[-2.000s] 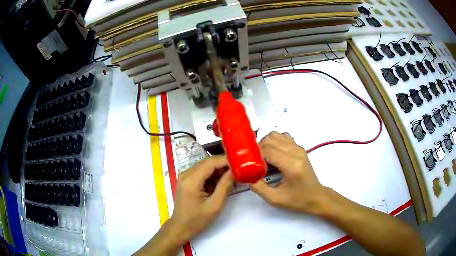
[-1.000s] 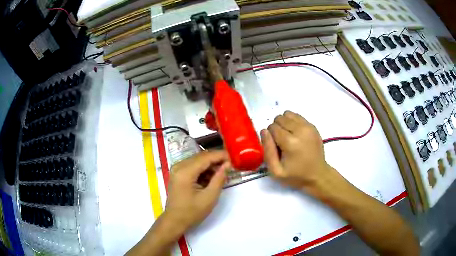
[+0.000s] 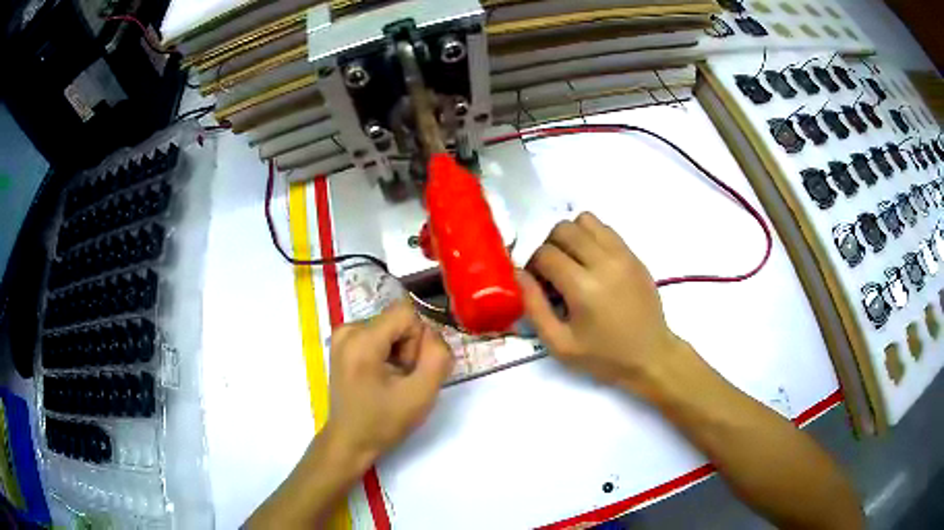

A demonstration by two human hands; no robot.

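Note:
The toggle clamp's long red grip (image 3: pixel 472 248) points down toward me and covers much of the fixture. My left hand (image 3: pixel 385 375) is at the front left of the fixture base plate (image 3: pixel 478 357), fingers curled and fingertips together; I cannot tell if a thin wire is in them. My right hand (image 3: pixel 592 300) is right of the grip, its fingertips close beside the nest area. A small dark thing shows at those fingertips, but I cannot tell whether it is held. The nest and any unit in it are mostly hidden behind the grip.
The metal clamp bracket (image 3: pixel 402 93) stands before stacked foam trays (image 3: pixel 590 64). A red and black test lead (image 3: pixel 750 212) loops right. A blister tray (image 3: pixel 186 362) with black parts is left. A foam tray (image 3: pixel 844 300) with rows of wired units is right. A black box (image 3: pixel 93 93) is back left.
My left hand has drawn back from the grip toward me and the left, uncovering more base plate. My right hand moved in near the nest, lifting slightly. The view has shifted a little.

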